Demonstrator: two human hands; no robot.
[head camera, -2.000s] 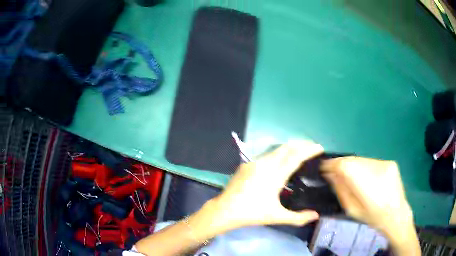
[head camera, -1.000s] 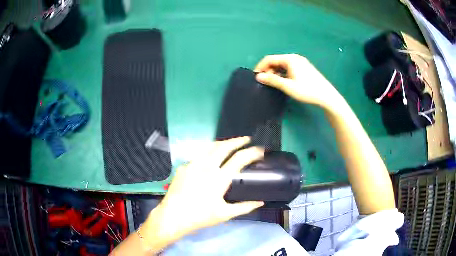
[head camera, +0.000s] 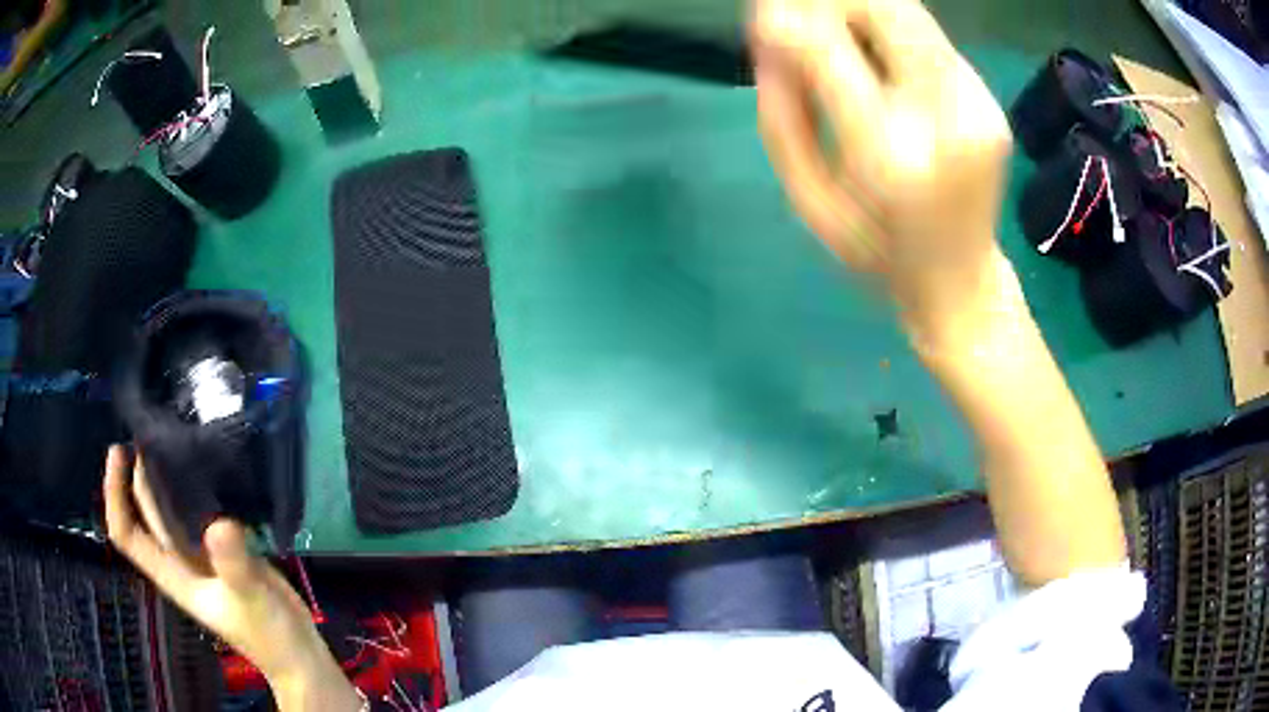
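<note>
My left hand (head camera: 230, 591) grips a black cylinder (head camera: 230, 480) at the left, beside the large black roll. The cylinder's end faces up and shows a shiny middle inside a thick dark rim. My right hand (head camera: 891, 167) is raised at the upper middle, blurred, with curled fingers. A thin, blurred black sheet (head camera: 647, 53) is seen nearly edge-on and runs left from its fingertips; the exact grip is hidden. A long black textured wrap sheet (head camera: 425, 348) lies flat on the green bench, right of my left hand.
Wired black cylinders sit at the right (head camera: 1113, 209) by tan cardboard (head camera: 1239, 320), and at the back left (head camera: 223, 153) near an upright post (head camera: 327, 56). A large black roll (head camera: 105, 264) lies far left. Crates with red pieces (head camera: 376, 647) and a pale base (head camera: 926, 598) are below the bench edge.
My left hand has moved left with the cylinder, which has turned from lying sideways to end up. My right hand has risen, and the black sheet beside the cylinder has left the bench middle.
</note>
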